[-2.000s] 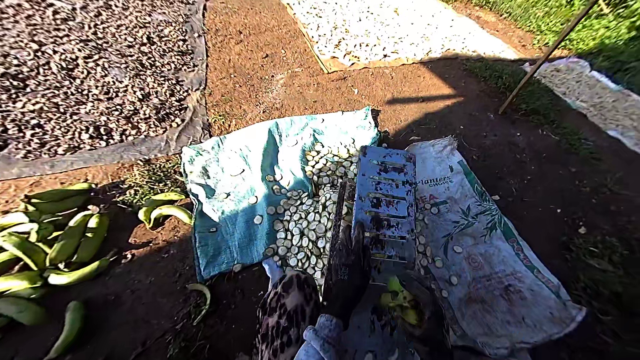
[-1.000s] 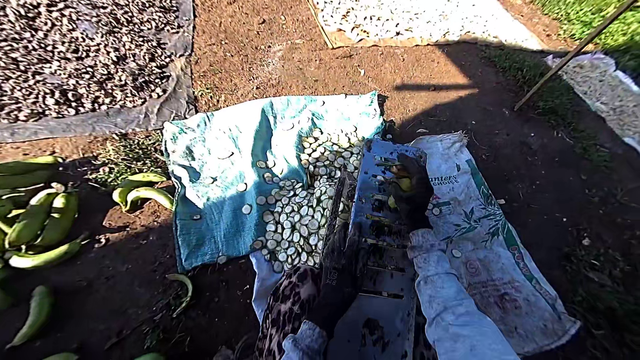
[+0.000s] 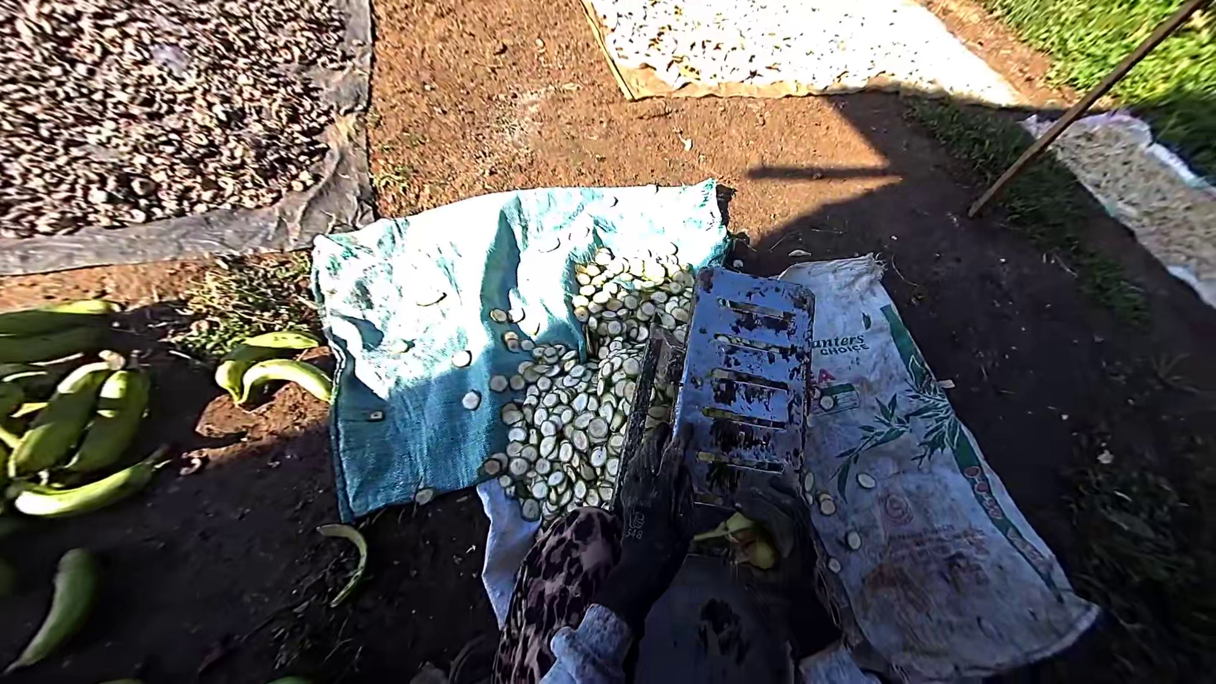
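Observation:
A metal slicer board [image 3: 746, 380] with several crosswise slots, stained dark, slopes away from me. My left hand [image 3: 655, 513], in a black glove, grips the board's left edge near its lower part. At the lower part of the board, my right hand [image 3: 784, 522], dark-gloved and in shadow, is closed around green bananas or plantains [image 3: 755, 543], whose ends show. Round pale slices [image 3: 570, 427] with green rims lie heaped left of the board on a teal woven sack [image 3: 408, 456]. A few slices rest on the white printed sack [image 3: 912, 513] at the right.
Green bananas or plantains [image 3: 71, 427] lie on the soil at the left. Dark dried pieces cover a grey sheet [image 3: 323, 214] at the upper left. Pale pieces cover another sheet [image 3: 684, 87] at the top. A slanted pole [image 3: 1083, 114] stands at the upper right.
My right hand, high on the slicer board one second ago, is now at its lower part, as it was two seconds ago. My left hand stays at the left edge.

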